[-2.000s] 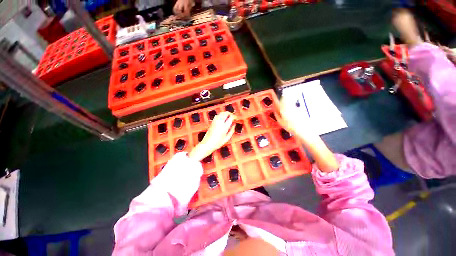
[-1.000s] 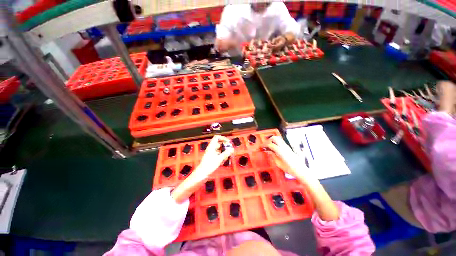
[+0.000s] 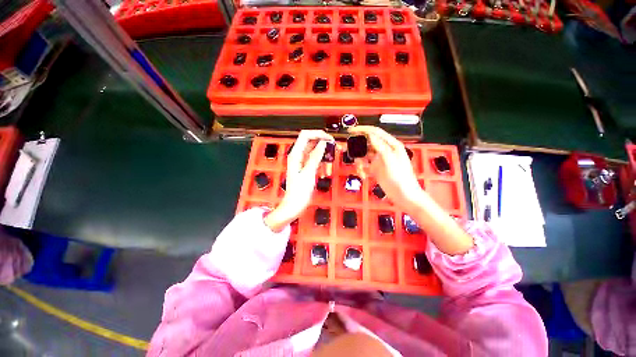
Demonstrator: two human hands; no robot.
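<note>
A flat orange-red near tray [image 3: 376, 268] lies in front of me with black rounded-square watch units in most pockets; a few pockets are empty. My left hand [image 3: 301, 171] holds one dark unit [image 3: 328, 151] at its fingertips above the tray's far rows. My right hand [image 3: 392, 167] holds another dark unit [image 3: 357, 146] upright, close beside the first, with its dark face showing. The two units do not appear to touch. My hands and sleeves hide some pockets.
Stacked orange-red trays [image 3: 317, 100] with units stand beyond the near tray. Two small set-aside units [image 3: 342, 123] lie at their front edge by a white label [image 3: 399, 119]. A record sheet [image 3: 512, 209] and red parts box [image 3: 588, 183] are right, a clipboard [image 3: 29, 183] far left, a metal upright [image 3: 136, 77] left.
My hands have come together at the far side of the near tray, and each now clearly holds a unit. The view has shifted, and the neighbour's working hand is out of view.
</note>
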